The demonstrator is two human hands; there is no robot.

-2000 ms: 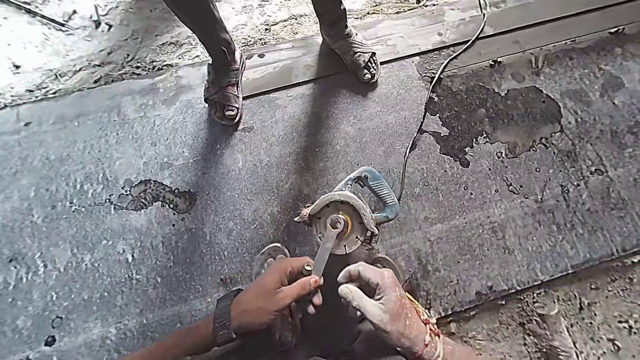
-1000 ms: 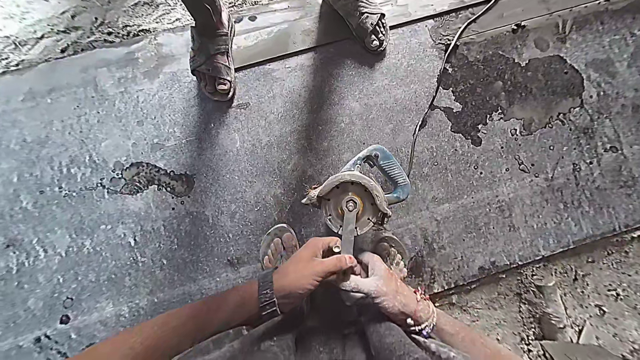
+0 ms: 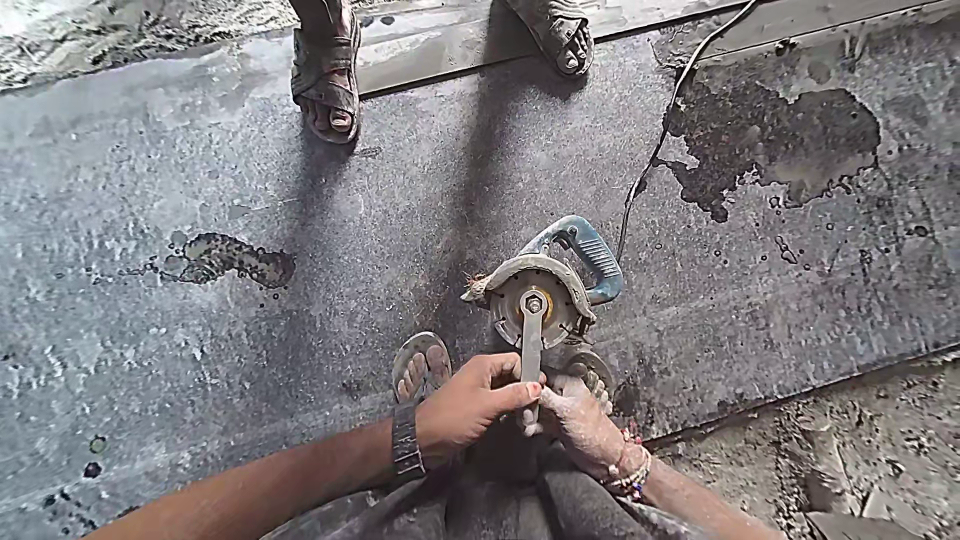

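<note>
A handheld circular cutter with a blue handle (image 3: 596, 259) lies on a grey stone slab, its slotted cutting disc (image 3: 559, 319) facing up under a curved, dusty guard. The ring end of a flat metal wrench (image 3: 532, 337) sits around the nut at the disc's centre. My left hand (image 3: 472, 397), with a dark watch at the wrist, grips the wrench shaft between thumb and fingers. Dusty and wearing bracelets, my right hand (image 3: 585, 427) closes on the shaft's lower end, touching the left. Its fingertips are partly hidden.
A power cord (image 3: 651, 161) runs from the cutter to the top edge. Another person's sandalled feet (image 3: 328, 82) stand beyond it on the stone slab (image 3: 390, 195). My own feet (image 3: 422, 364) flank the disc's near side. Rough ground (image 3: 862, 450) borders the slab at lower right.
Two seconds ago my right hand was apart from the wrench; now it is on the shaft's lower end beside my left hand. The wrench has swung from slanting to nearly straight toward me.
</note>
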